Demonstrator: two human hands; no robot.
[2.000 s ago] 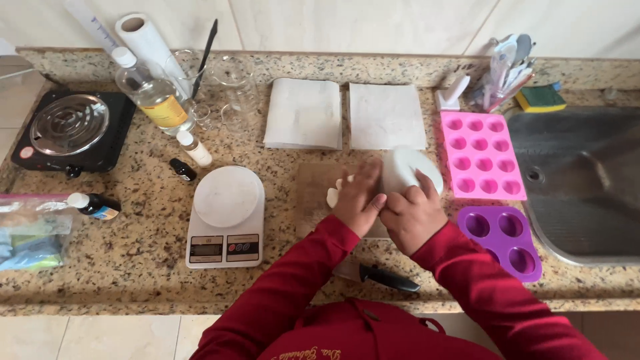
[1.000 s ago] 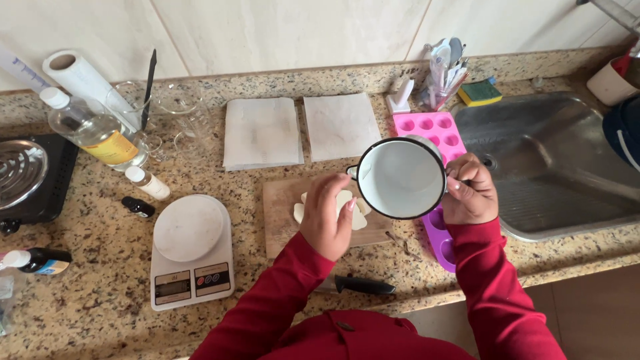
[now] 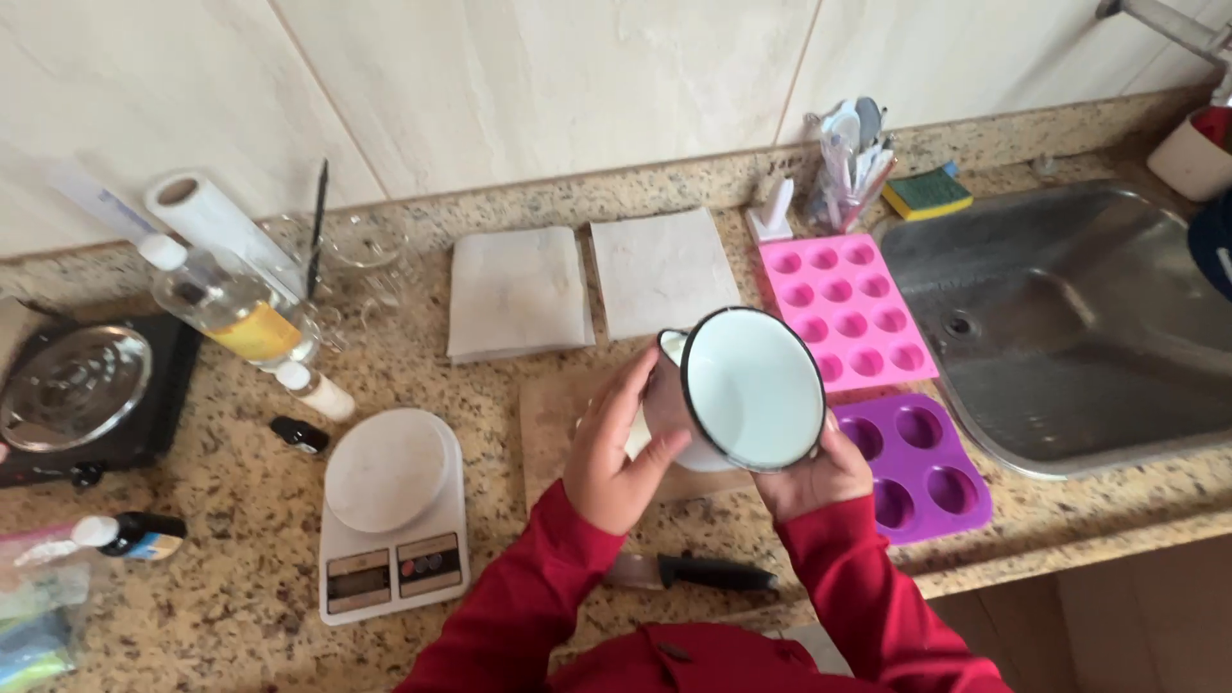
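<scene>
A white enamel jug (image 3: 756, 390) with a black rim and a pouring lip is tilted between my hands, its hollow inside facing the camera. My left hand (image 3: 616, 448) presses against its side near the lip, thumb and fingers spread on the wall. My right hand (image 3: 818, 472) holds it from below and the right. Beneath lies a wooden cutting board (image 3: 549, 414), with pale pieces partly hidden by my left hand. A knife with a black handle (image 3: 722, 573) lies nearer the counter's front edge. A white kitchen scale (image 3: 390, 481) stands to the left.
Pink (image 3: 847, 313) and purple silicone molds (image 3: 910, 462) lie beside the steel sink (image 3: 1088, 327). Folded paper towels (image 3: 520, 289) lie behind the board. On the left are a clear bottle (image 3: 231, 308), small bottles (image 3: 318, 390), glass vessels (image 3: 366, 250) and an electric hotplate (image 3: 82, 395).
The jug has turned in my hands since one second ago. My left hand, then beside it with fingers apart, now rests on its side. The view has shifted.
</scene>
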